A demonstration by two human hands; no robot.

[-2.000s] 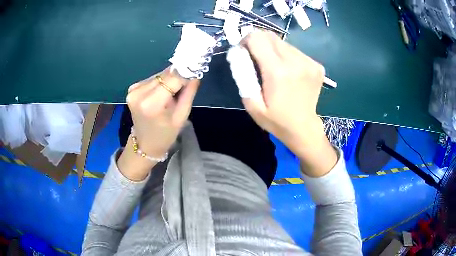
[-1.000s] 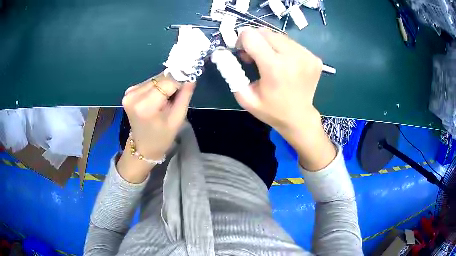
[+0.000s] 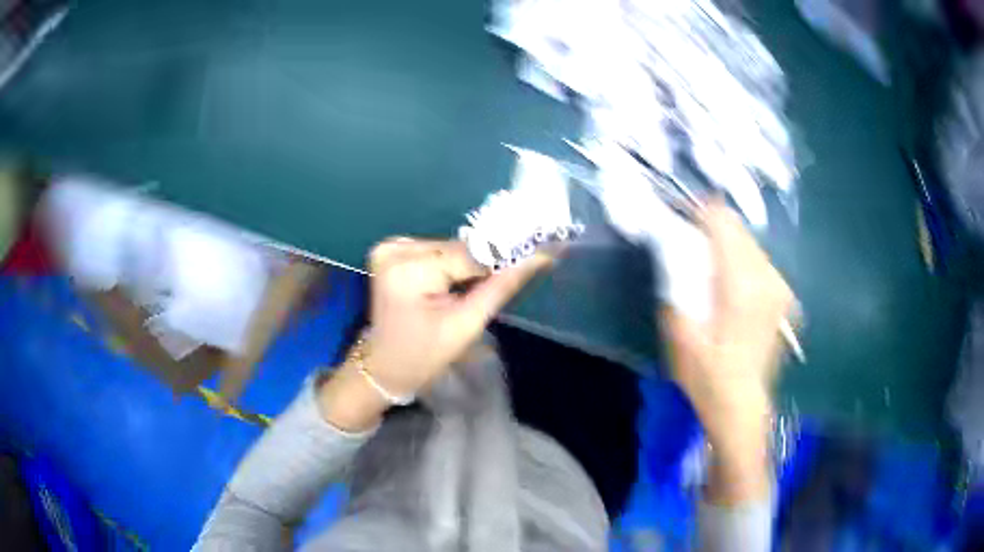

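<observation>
My left hand (image 3: 437, 302) holds a fan of tabbed metal rods (image 3: 523, 216), with white tabs bunched above my fingers and small loops in a row along the lower side. My right hand (image 3: 728, 307) is blurred, at the near edge of the pile of tabbed rods (image 3: 669, 97). A thick white wrap (image 3: 684, 270) covers one of its digits. A slim pale tool (image 3: 795, 336) sticks out at the right side of this hand, so it is held there; its tip is hidden or blurred.
The dark green bench top (image 3: 291, 119) has a curved near edge. White bags (image 3: 205, 264) and cardboard (image 3: 264, 323) are below at left, above the blue floor. Blurred shiny bags (image 3: 966, 205) lie at the far right. A thin blurred item (image 3: 925, 221) lies near them.
The camera view has turned and shifted, blurring the scene and showing more of the pile. My right hand has moved away from the bunch in my left hand, towards the pile.
</observation>
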